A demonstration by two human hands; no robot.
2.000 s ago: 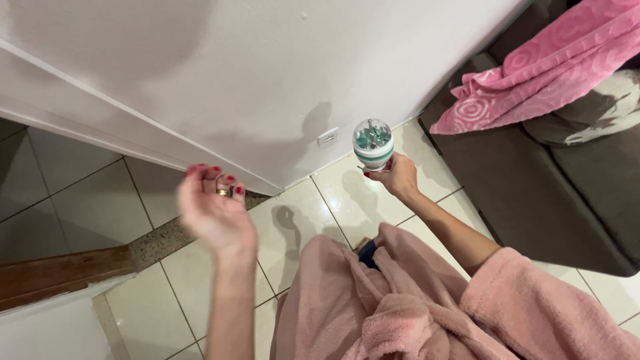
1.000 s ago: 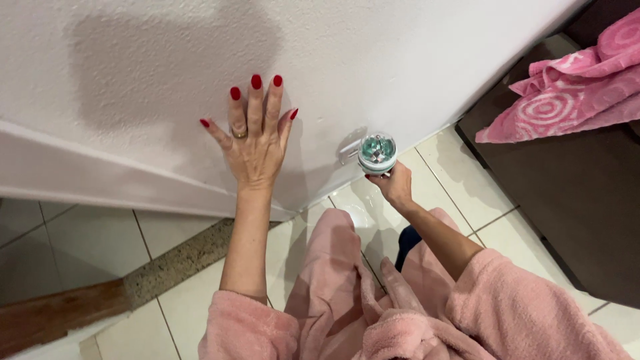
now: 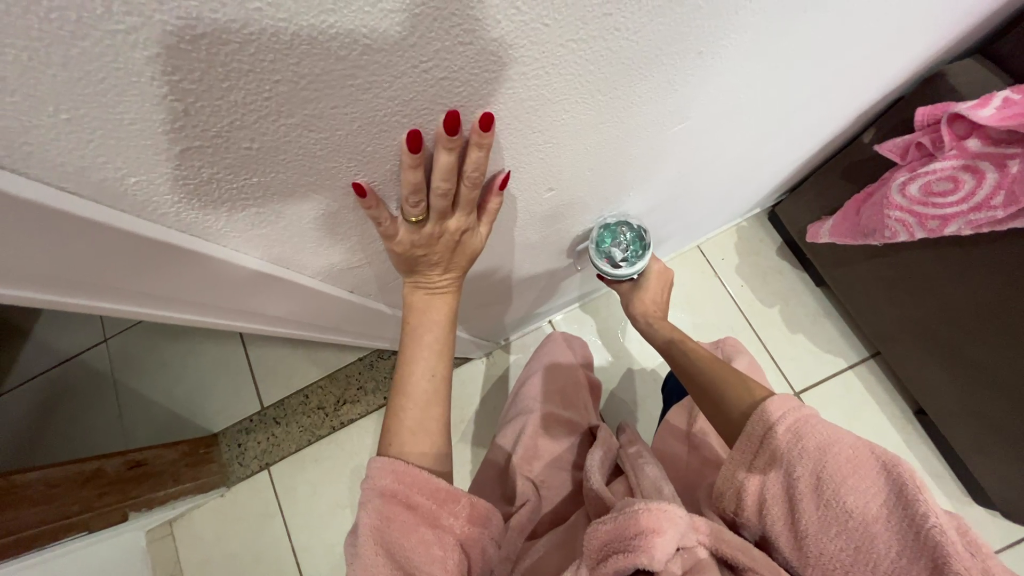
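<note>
My left hand (image 3: 440, 224), with red nails and a ring, lies palm-down against the white textured wall (image 3: 320, 104), fingers spread and holding nothing. Lower and to the right, my right hand (image 3: 642, 294) grips a round device with a clear faceted dome (image 3: 621, 244), green and silver inside, which looks like a small rotating disco light. The dome points up toward the camera. The device is close to the wall, in front of a small wall fitting (image 3: 582, 252) that is mostly hidden. Whether the two touch cannot be told.
A dark brown sofa (image 3: 912, 312) with a pink patterned towel (image 3: 944, 184) over it stands at the right. White floor tiles (image 3: 320, 512) lie below. A stone threshold (image 3: 308, 412) and a wooden door frame part (image 3: 112, 488) are at the lower left. My pink robe covers my legs.
My left hand has gone from the air, palm up, to flat on the wall. The device in my right hand has moved to the wall fitting, its dome now tipped toward the camera.
</note>
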